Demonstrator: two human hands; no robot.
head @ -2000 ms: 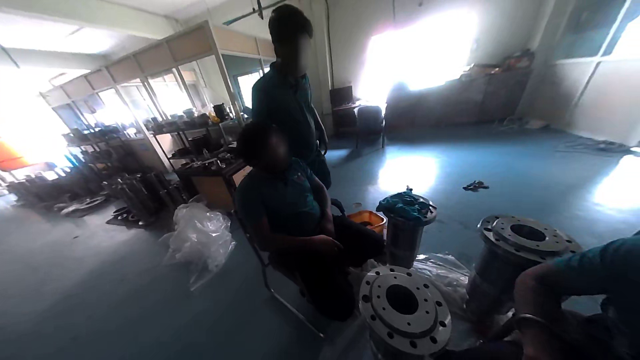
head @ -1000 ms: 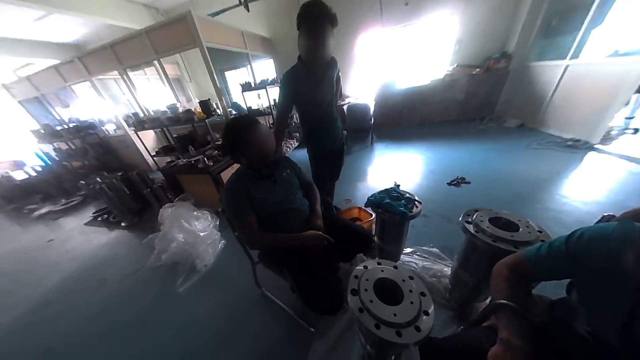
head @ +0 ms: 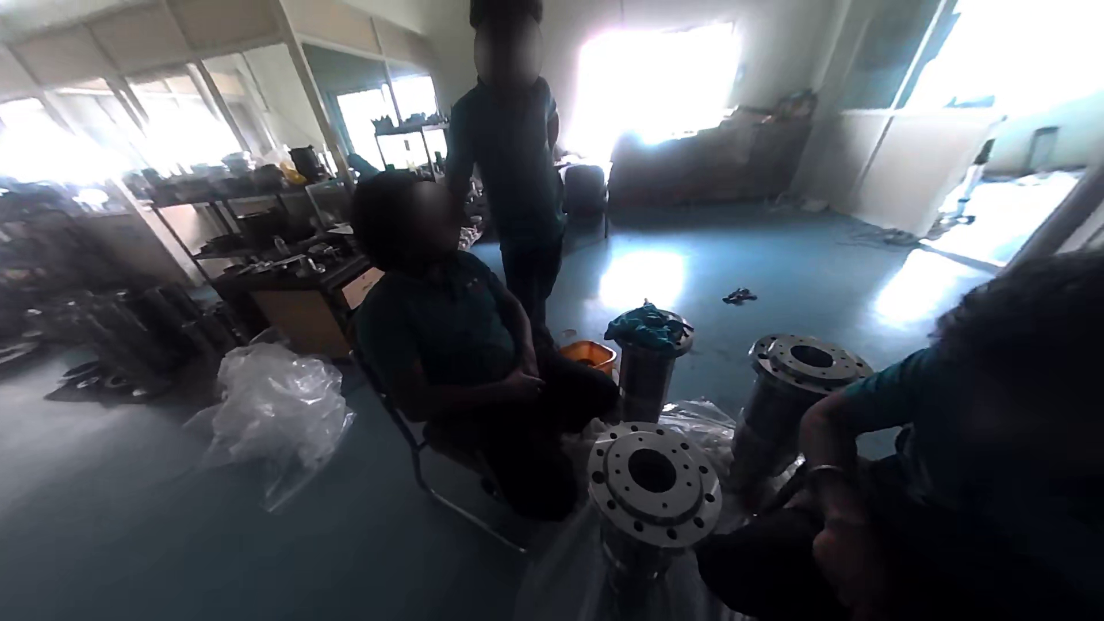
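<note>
Neither my left hand nor my right hand shows in the head view. Nearest to me stands an upright metal cylinder with a drilled round flange [head: 654,483] and a dark central bore. Behind it, a second flanged cylinder [head: 645,379] carries a crumpled teal cloth [head: 647,326] on top. A third flanged cylinder [head: 811,362] stands to the right, beside a co-worker's bare forearm [head: 832,457] with a bangle on the wrist. Clear plastic sheeting [head: 699,423] lies around the cylinder bases.
One person [head: 448,328] sits on a metal-framed chair at centre left, hands together; another person [head: 509,164] stands behind. An orange container [head: 591,354] is beside the cloth-topped cylinder. Crumpled clear plastic [head: 280,401] lies on the floor at left, near a cluttered workbench [head: 302,302]. A small dark object [head: 739,296] lies farther back.
The standing person has shifted and straightened beside the seated one. At the right, the co-worker's head has come into view. The cylinders stand as before. The view has swung somewhat.
</note>
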